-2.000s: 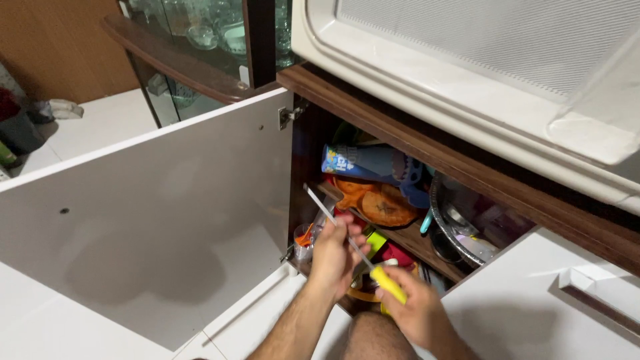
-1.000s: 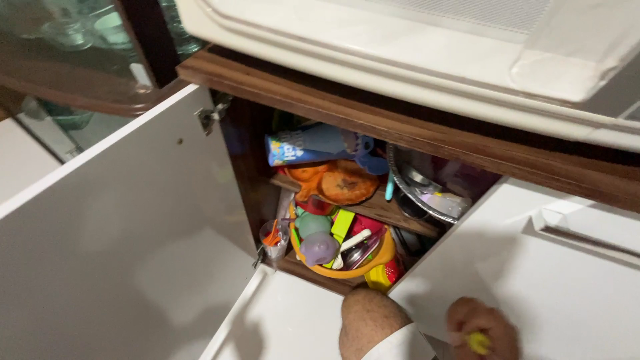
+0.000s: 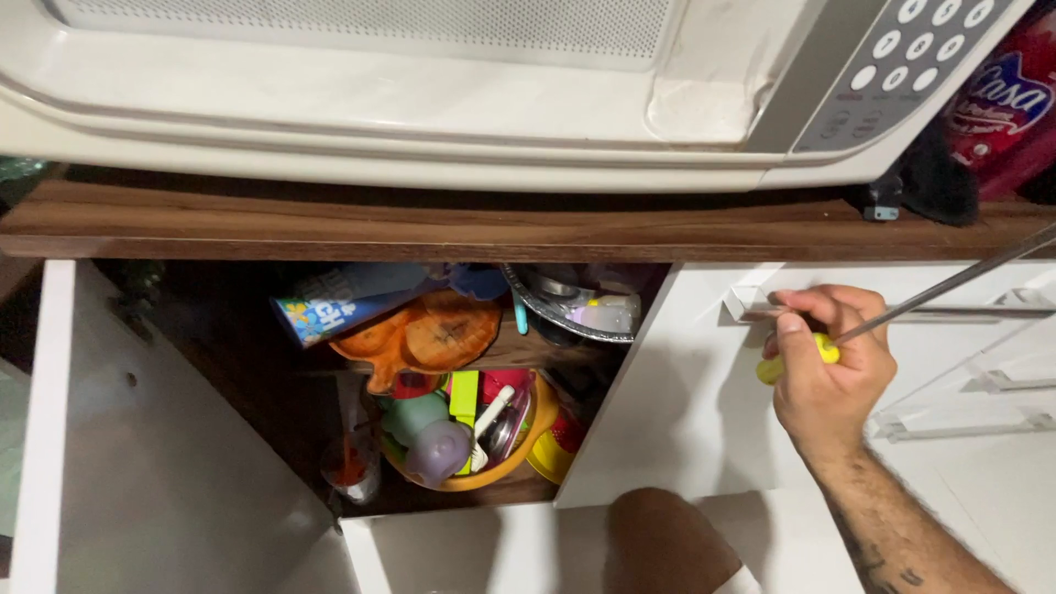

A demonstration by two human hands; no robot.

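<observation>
My right hand [image 3: 833, 371] holds a screwdriver by its yellow handle [image 3: 771, 370], its long metal shaft [image 3: 949, 285] pointing up and right. The fingertips of that hand are at the handle [image 3: 747, 305] of the white right cabinet door [image 3: 652, 412]. My left hand is out of view. At the left, the other white door [image 3: 165, 462] stands open. Inside the cabinet, an orange wooden dish [image 3: 450, 330] lies beside a blue printed container [image 3: 330, 309] on the upper shelf. Below it, an orange-yellow basin [image 3: 495, 477] holds colourful plastic items.
A white microwave oven [image 3: 371, 124] stands on the brown wooden countertop [image 3: 412, 223]. A red printed package [image 3: 1006, 107] is at the upper right. White drawers with handles [image 3: 1015, 378] lie right of the door. My knee [image 3: 668, 544] is close below the cabinet.
Two seconds ago both hands held the screwdriver before the open cabinet. The left hand has since left the view, and the right hand is now at the right door's handle. The view has shifted right.
</observation>
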